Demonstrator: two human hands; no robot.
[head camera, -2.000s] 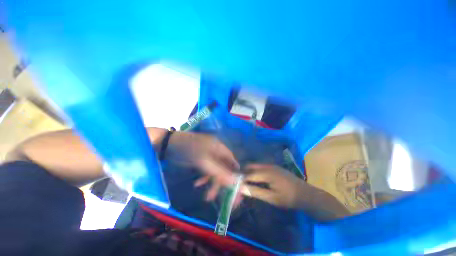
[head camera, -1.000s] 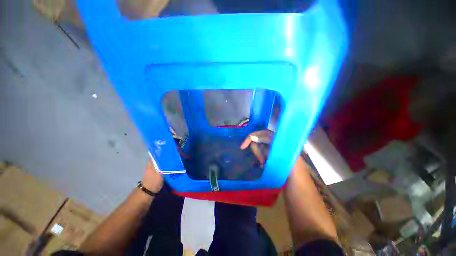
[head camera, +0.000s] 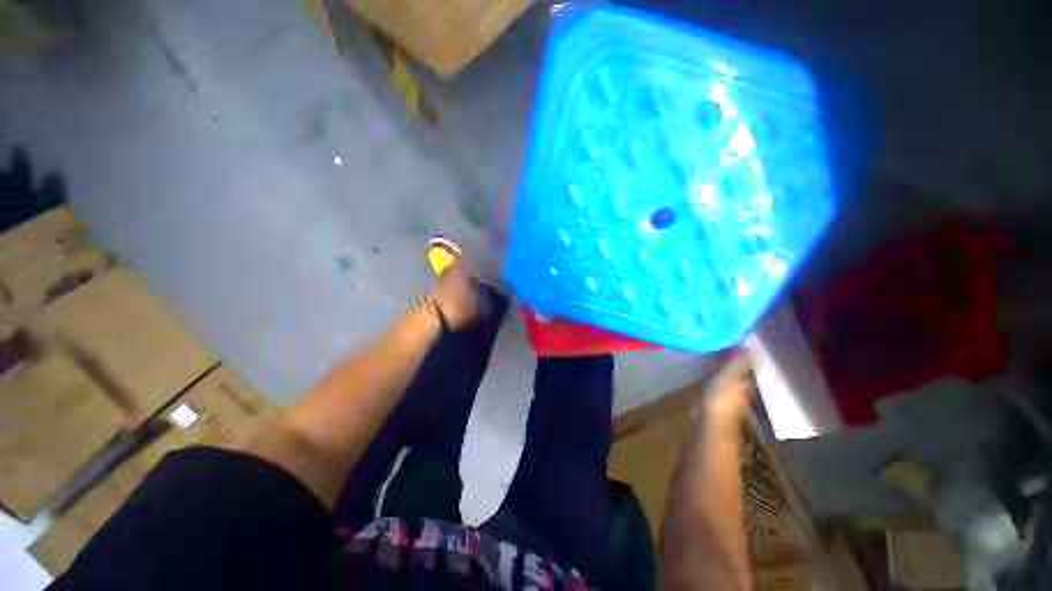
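Note:
The blue plastic stool (head camera: 675, 185) is at the upper centre right, its dimpled top with a centre hole facing me. A red edge (head camera: 583, 337) shows beneath its lower side. My left hand (head camera: 464, 298) is blurred, left of the stool and apart from it. A small yellow, red and white item (head camera: 442, 254) is at its fingertips; I cannot tell if it is held. My right hand (head camera: 729, 387) is blurred at the stool's lower right edge, its fingers partly hidden, so its grip is unclear.
A red lattice plastic stool (head camera: 911, 312) lies at the right, with a white board (head camera: 796, 381) beside it. Brown cartons (head camera: 104, 335) are on the floor at the left. Another carton (head camera: 444, 29) is at the top. My legs are below the stool.
The blue stool has turned from its open side to its dimpled top and moved right. My left hand has come away from it. The red stool is more in view.

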